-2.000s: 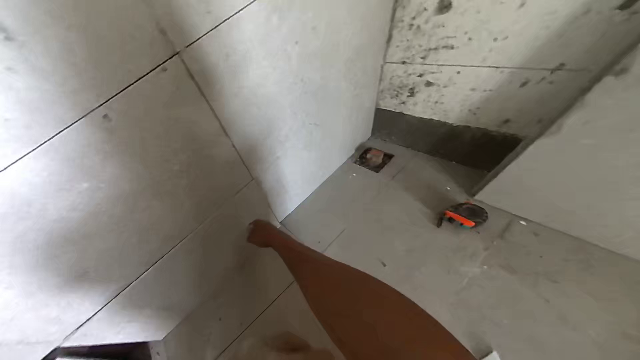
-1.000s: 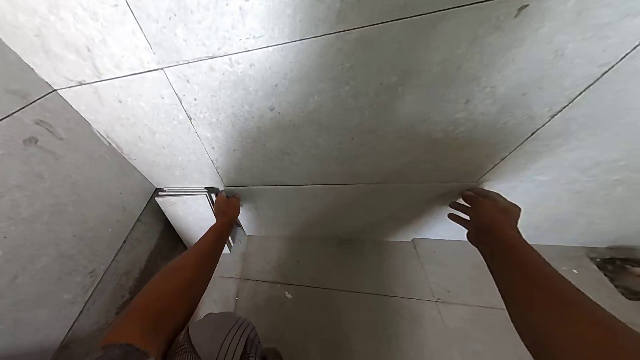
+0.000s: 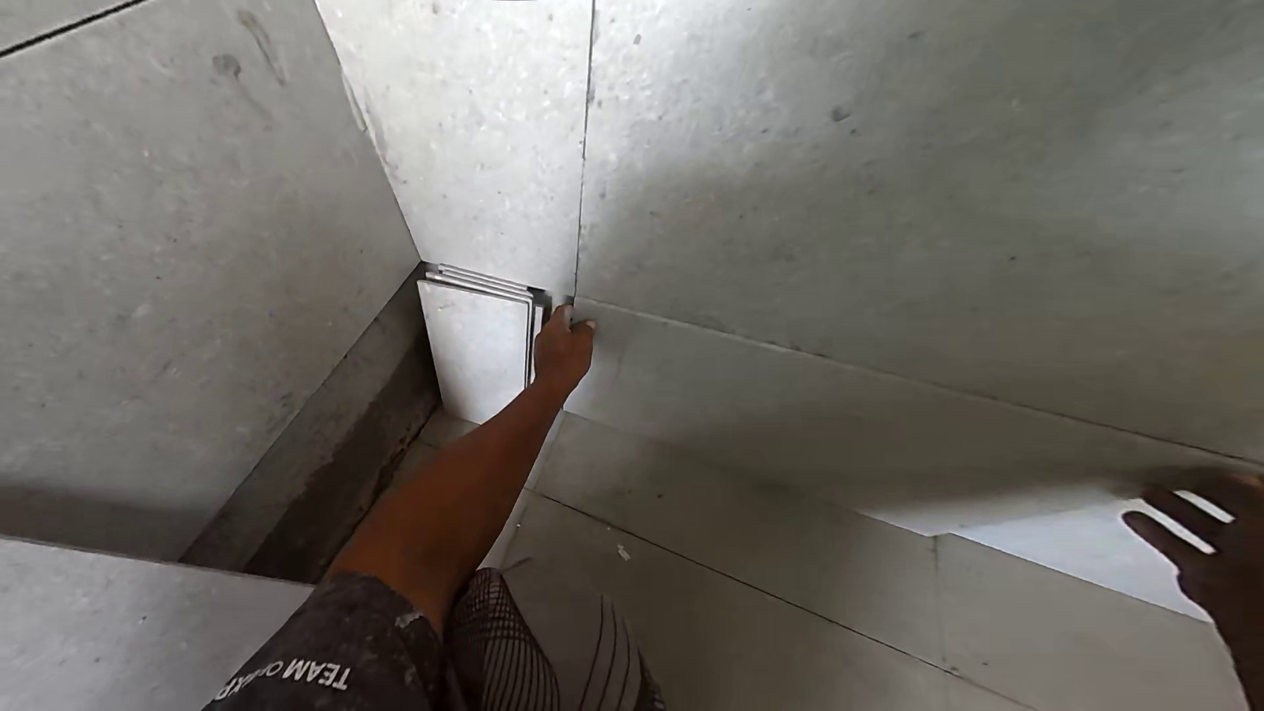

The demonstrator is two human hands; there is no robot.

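A long grey tile strip (image 3: 750,405) stands along the foot of the tiled wall (image 3: 889,197), under a thin joint. My left hand (image 3: 565,351) touches the strip's left end at its top edge, thumb and a finger at the joint. Just left of that hand, several cut tile pieces (image 3: 476,346) lean in a stack against the wall near the corner. My right hand (image 3: 1210,533) is at the right edge of the view with its fingers spread, close to the strip and partly cut off by the frame.
Grey tiles cover the floor (image 3: 711,592), with a small white chip (image 3: 623,552) on them. At the left, the side wall's tile (image 3: 188,247) ends above a bare, dark strip of wall base (image 3: 336,464). A pale panel edge (image 3: 148,632) juts in at the lower left.
The view has swung toward the left corner. My left hand stays at the strip's left end. Two seconds ago an orange and black tape measure lay on the floor in view; it is out of view now.
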